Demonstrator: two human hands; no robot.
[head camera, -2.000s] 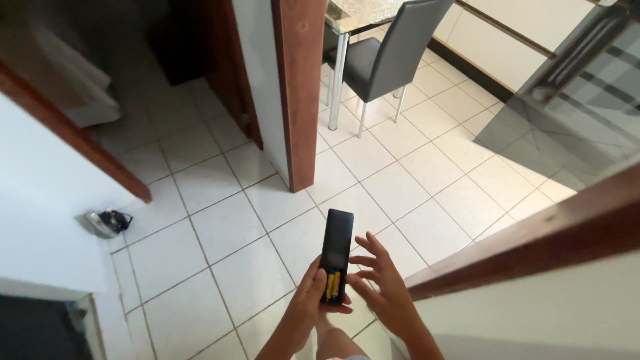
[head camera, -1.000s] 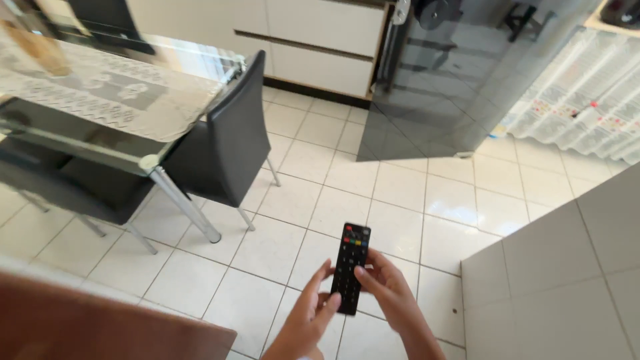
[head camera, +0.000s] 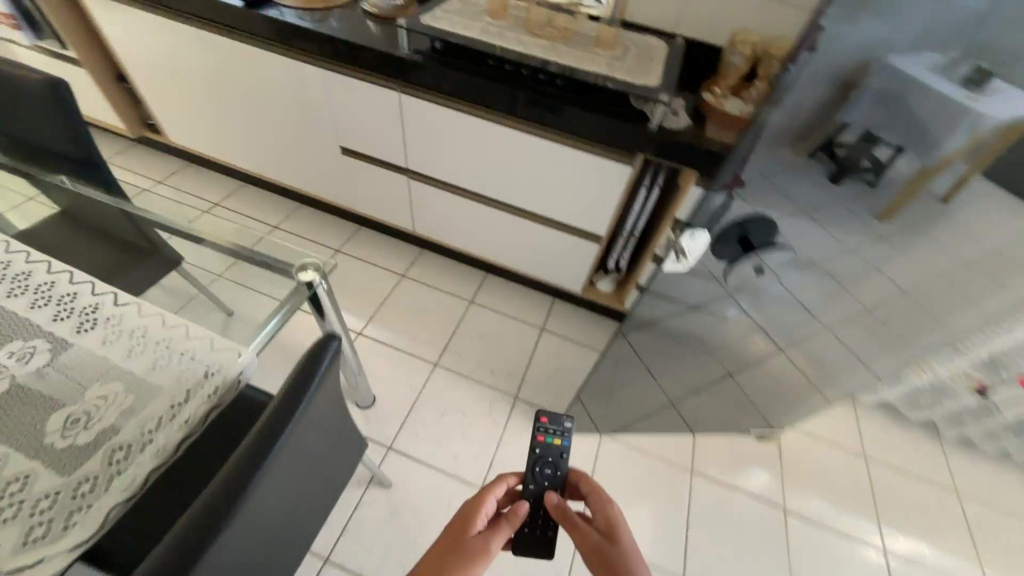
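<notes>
A black remote control with coloured buttons is held upright, button side facing me, low in the middle of the head view. My left hand grips its left edge, the thumb on its lower face. Around the lower right edge curl the fingers of my right hand, whose thumb also rests on the buttons. The back of the remote is hidden.
A glass table with a lace tablecloth and black chairs stands at the left. White drawers run below a dark counter ahead. A tilted grey glass panel stands at the right over tiled floor.
Two seconds ago the remote showed its back with yellow batteries in an uncovered compartment; now its button side faces me. The view has moved from the doorway to beside the table and counter.
</notes>
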